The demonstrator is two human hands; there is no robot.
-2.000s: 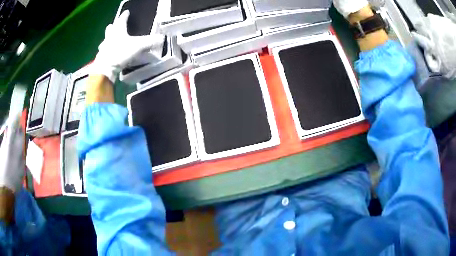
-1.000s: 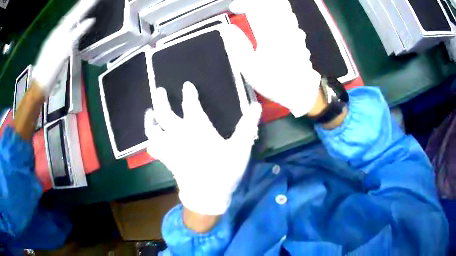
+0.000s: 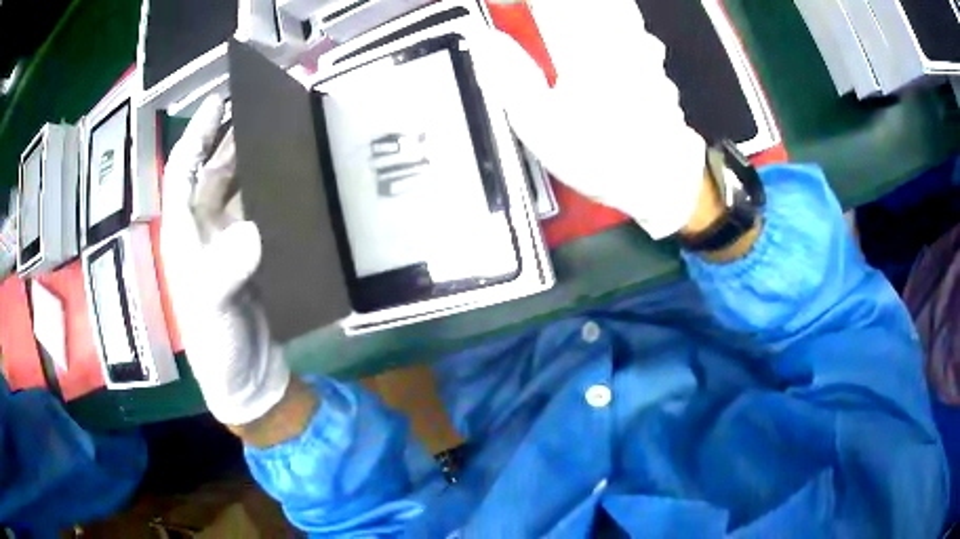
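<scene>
An e-reader (image 3: pixel 416 174) with a black bezel and pale screen lies in a white tray (image 3: pixel 539 268) in front of me. A dark olive-grey cover sheet (image 3: pixel 286 200) stands tilted up along its left side. My left hand (image 3: pixel 216 268), in a white glove, holds the sheet from its left; some fingers are hidden behind it. My right hand (image 3: pixel 611 116), in a white glove, lies along the tray's upper right edge; its fingertips are blurred, so its grip is unclear.
Another tray with a black sheet (image 3: pixel 700 74) lies right of my right hand on the red mat (image 3: pixel 584 216). Stacked boxed units (image 3: pixel 195 47) stand at the upper left. Smaller-looking boxed units with screens (image 3: pixel 111 174) and a white slip (image 3: pixel 50 324) are at far left. More stacked trays (image 3: pixel 858 47) are at upper right.
My left hand has moved left from the black sheet and now holds it raised, and the screen shows. My right hand stays at the tray's right side. The neighbour's gloved hand has left the view.
</scene>
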